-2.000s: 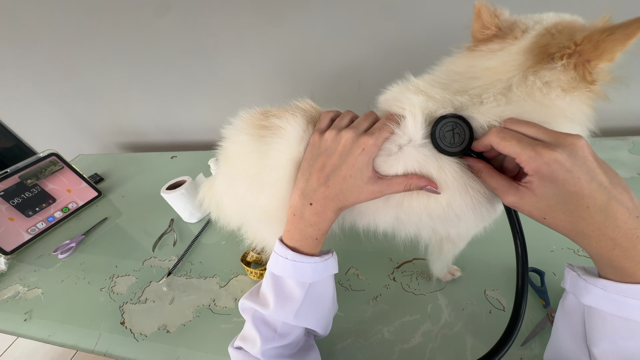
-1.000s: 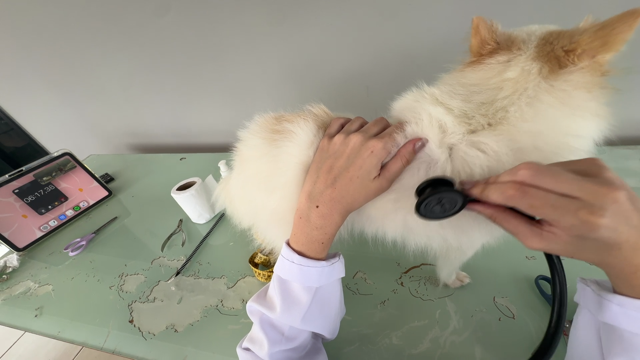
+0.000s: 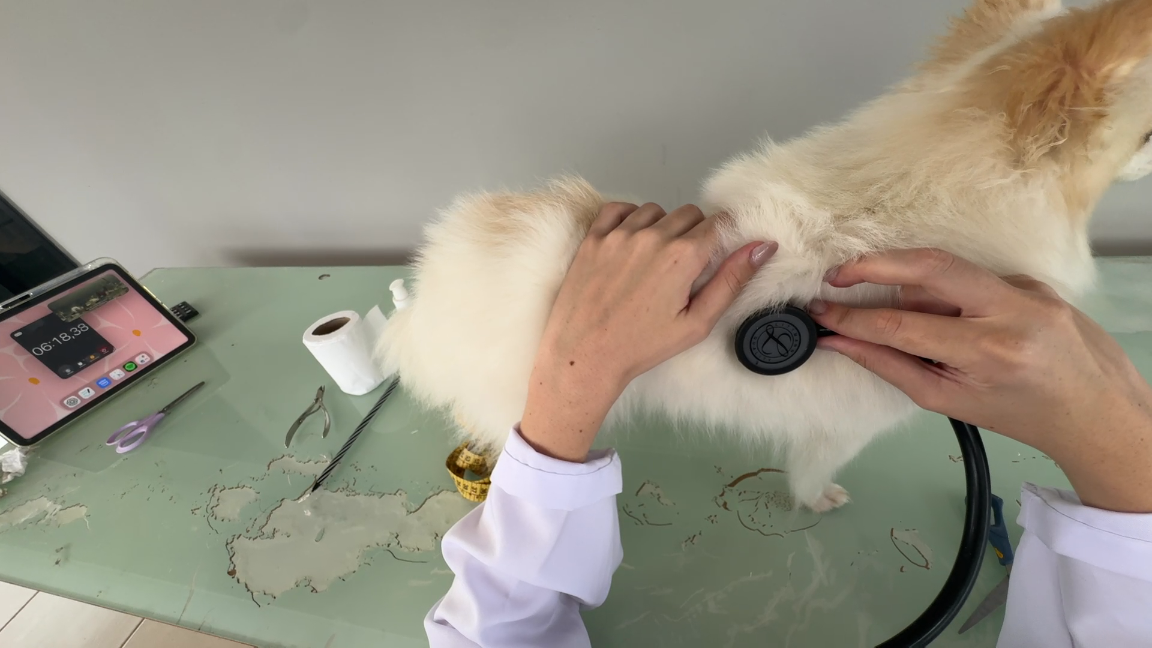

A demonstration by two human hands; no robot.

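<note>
A cream and tan long-haired dog (image 3: 864, 207) stands on the green table, its head at the upper right and partly out of frame. My left hand (image 3: 639, 297) lies across the dog's back and flank, thumb out toward the right, fingertips in the fur by the spine. With my right hand (image 3: 954, 324) I grip the stethoscope (image 3: 776, 340) by the stem of its chest piece, which rests against the dog's side. Its black tube (image 3: 974, 522) runs down from under that hand to the bottom edge. One front paw shows on the table below.
A tablet (image 3: 90, 346) showing a timer, purple-handled scissors (image 3: 148, 425), a toilet roll (image 3: 346, 351), metal nippers (image 3: 308, 416), a dark twisted rod (image 3: 355, 436) and a yellow tape measure (image 3: 470, 472) lie left. Blue-handled scissors (image 3: 999, 531) are lower right. The tabletop (image 3: 360, 558) has peeled patches. A grey wall stands behind.
Two seconds ago the chest piece was higher on the dog's side; a second ago it appeared tilted, and it now rests lower on the fur. My left hand has stayed on the back.
</note>
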